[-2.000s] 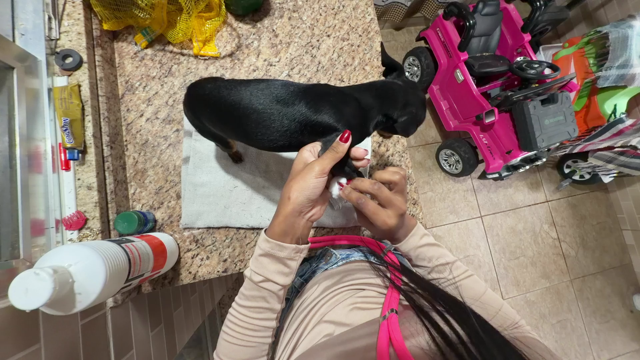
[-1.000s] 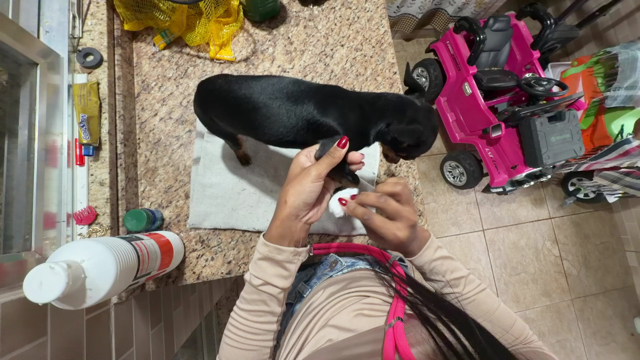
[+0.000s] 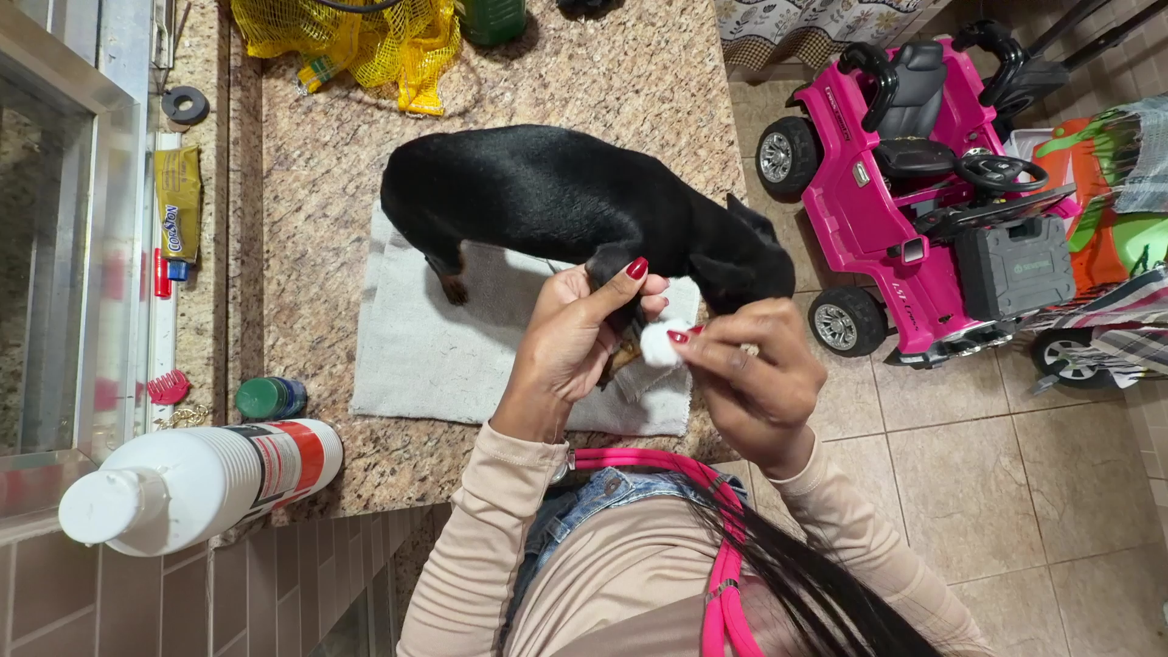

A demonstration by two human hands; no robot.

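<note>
A small black dog with tan paws [image 3: 547,192] stands on a light grey cloth [image 3: 438,356] on the granite counter, its head lowered at the counter's right edge. My left hand [image 3: 584,333] is closed around one of its front legs, thumb on top; the tan paw shows below the fingers. Just right of that paw, my right hand [image 3: 757,374] pinches a white cotton wad [image 3: 664,344] between thumb and fingers. Whether the cotton touches the paw I cannot tell.
Near the counter's left front corner stand a large white bottle [image 3: 205,474] and a green-capped jar [image 3: 270,399]. Yellow mesh bags [image 3: 374,50] lie at the back. A pink ride-on toy car [image 3: 876,192] stands on the tiled floor at right.
The cotton, mostly hidden behind my fingers two seconds ago, now shows plainly to the right of the paw. My left hand still holds the leg. The dog's head hangs lower, nearer my right hand.
</note>
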